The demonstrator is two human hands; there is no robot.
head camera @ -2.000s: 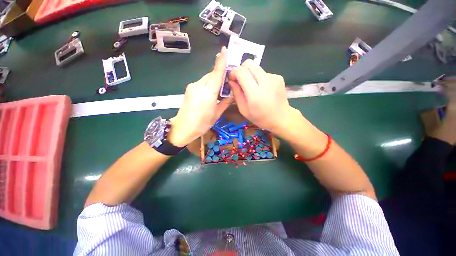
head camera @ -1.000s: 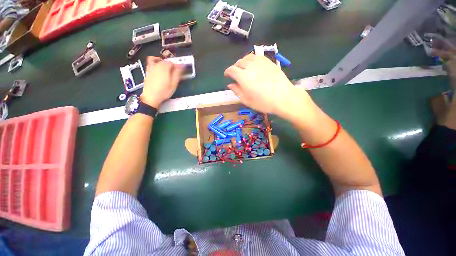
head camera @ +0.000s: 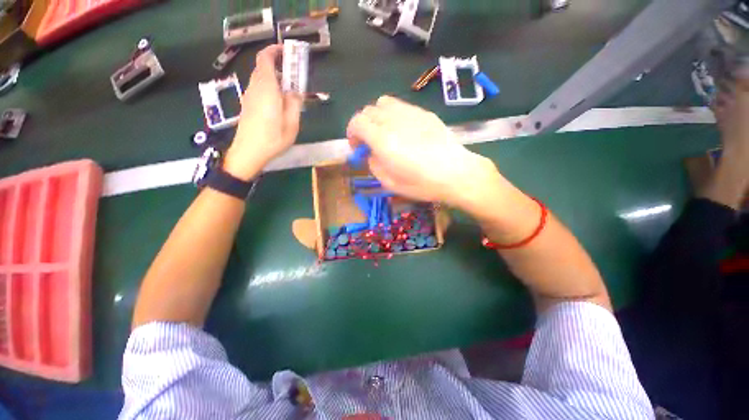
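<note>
My left hand (head camera: 269, 115), bare with a wristwatch, holds a white plastic housing (head camera: 295, 67) on edge above the far belt. My right hand (head camera: 402, 148), bare with a red wrist string, is over the far side of the open carton (head camera: 321, 197), its fingertips closed on a blue cell (head camera: 359, 154). The carton holds more blue cells (head camera: 379, 211), some lying and several upright with dark round ends, under tangled red leads. Another white housing (head camera: 448, 85) lies on the belt beyond my right hand, with a blue cell (head camera: 486, 84) at its right side.
Several housings (head camera: 220, 102) lie scattered on the green belt. A pale rail (head camera: 148, 177) crosses in front of it. A pink compartment tray (head camera: 80, 271) is at left, another at upper left. A grey bracket (head camera: 608, 74) slants at right. Another person's arm (head camera: 726, 172) is at the right edge.
My left hand has lifted a housing off the belt. My right hand has moved from the far housing back to the carton and taken a blue cell. The far housing now lies released with a cell.
</note>
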